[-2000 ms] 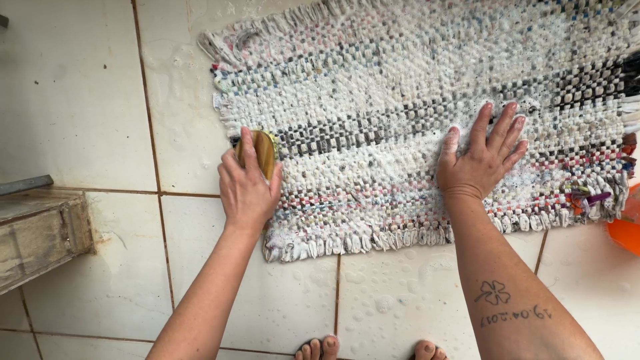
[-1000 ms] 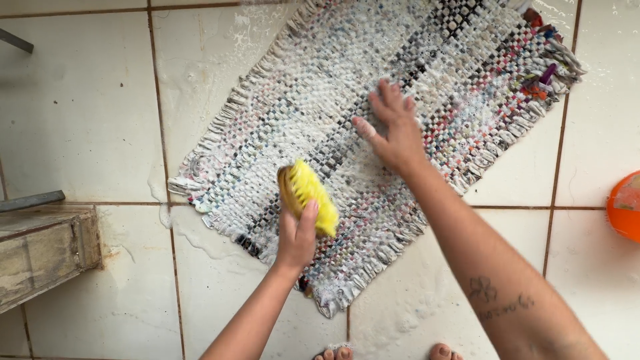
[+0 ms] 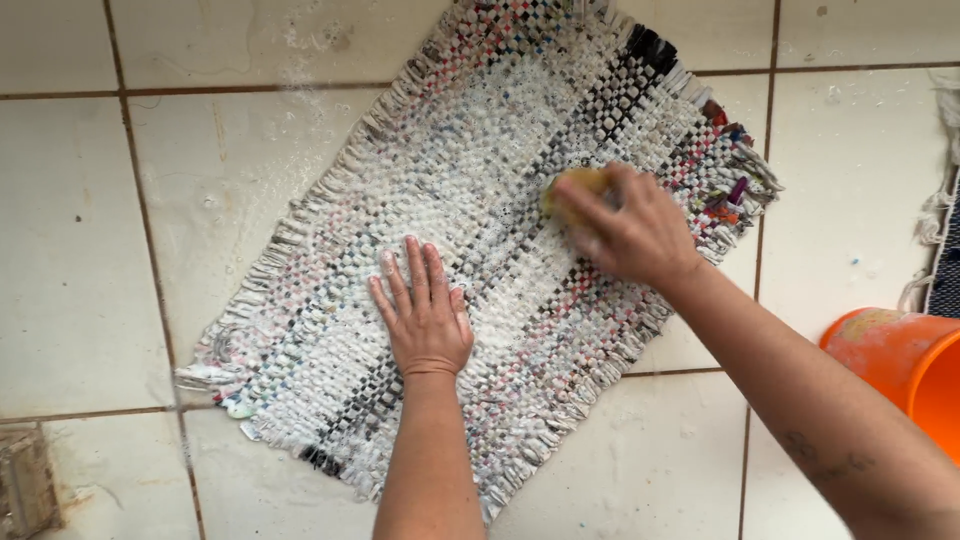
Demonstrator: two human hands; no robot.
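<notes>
A wet woven rag rug (image 3: 465, 180) with a fringed border lies slantwise on the tiled floor, with suds on its white, black and coloured strips. My left hand (image 3: 429, 322) rests flat on the rug left of its middle, fingers spread and holding nothing. Farther up and to the right, my right hand (image 3: 637, 225) grips a scrubbing brush (image 3: 577, 193) against the rug near a black band. The brush is blurred, and its bristles are mostly hidden beneath its body and my fingers.
An orange plastic bucket (image 3: 870, 349) lies on its side at the right. Behind it, a dark fringed textile (image 3: 946, 262) shows at the frame's edge. A worn block-like object (image 3: 26, 480) stands at the lower left. Water and foam wet the pale floor tiles (image 3: 247, 165).
The brush has passed from my left hand to my right. My left hand now lies flat on the rug. The rug was less slanted two seconds ago.
</notes>
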